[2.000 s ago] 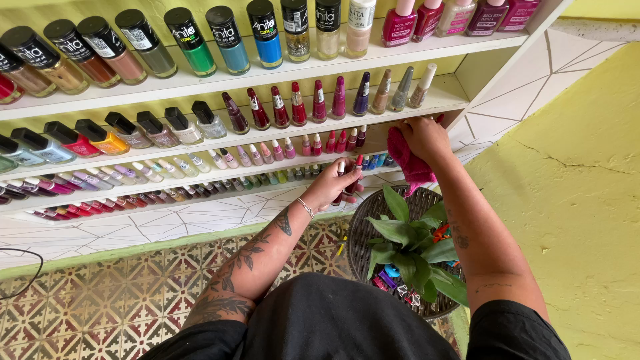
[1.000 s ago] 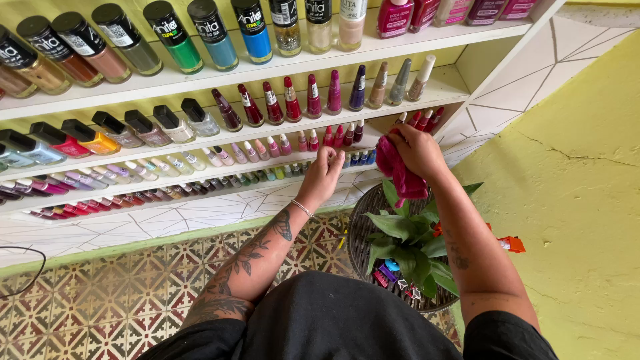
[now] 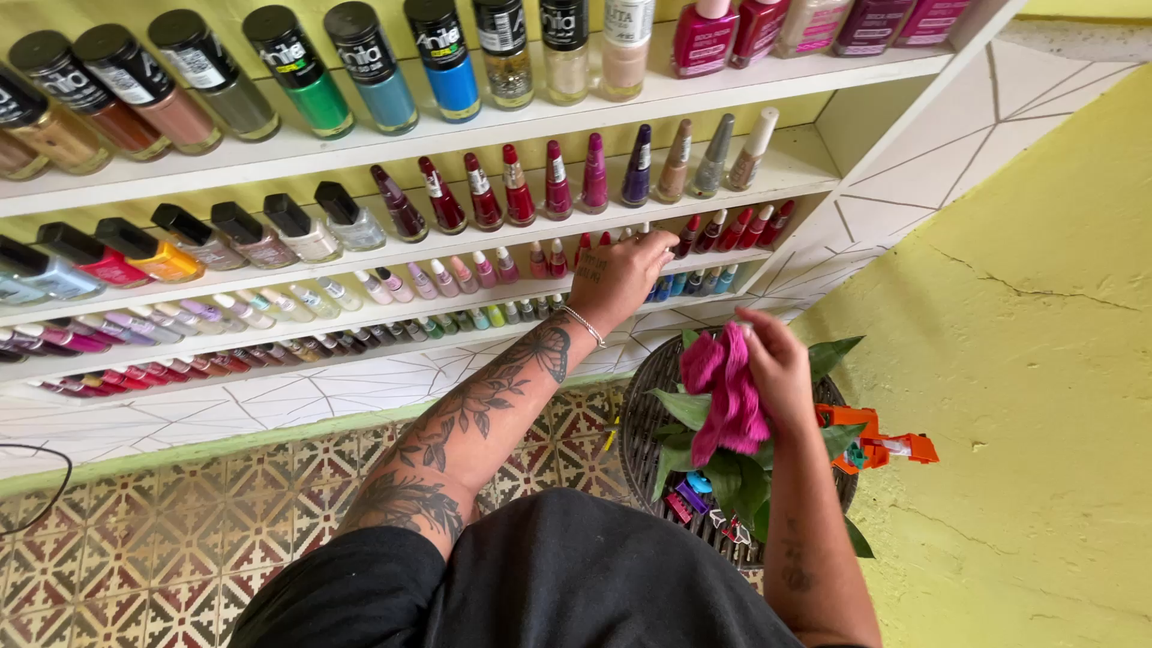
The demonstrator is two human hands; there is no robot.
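My left hand [image 3: 621, 270] reaches to the right part of the third shelf, its fingers at a row of small nail polish bottles; whether it grips one is hidden. Small red nail polish bottles [image 3: 742, 229] stand just right of its fingers. My right hand [image 3: 772, 369] holds a crumpled magenta cloth [image 3: 727, 391] in front of the shelves, above a leafy plant. Larger nail polish bottles with pointed caps [image 3: 594, 173] stand upright on the shelf above my left hand.
A white wall shelf [image 3: 783, 180] bears several rows of nail polish. Below right, a dark round woven table [image 3: 643, 450] carries a green-leaved plant [image 3: 738, 481], small hair clips [image 3: 691, 495] and an orange plastic object [image 3: 877, 439]. A yellow wall [image 3: 1017, 405] bounds the right side.
My right hand has drawn back from the shelf with the magenta cloth. My left hand held small bottles two seconds ago and is now up at the shelf row. More red bottles show at that row's right end.
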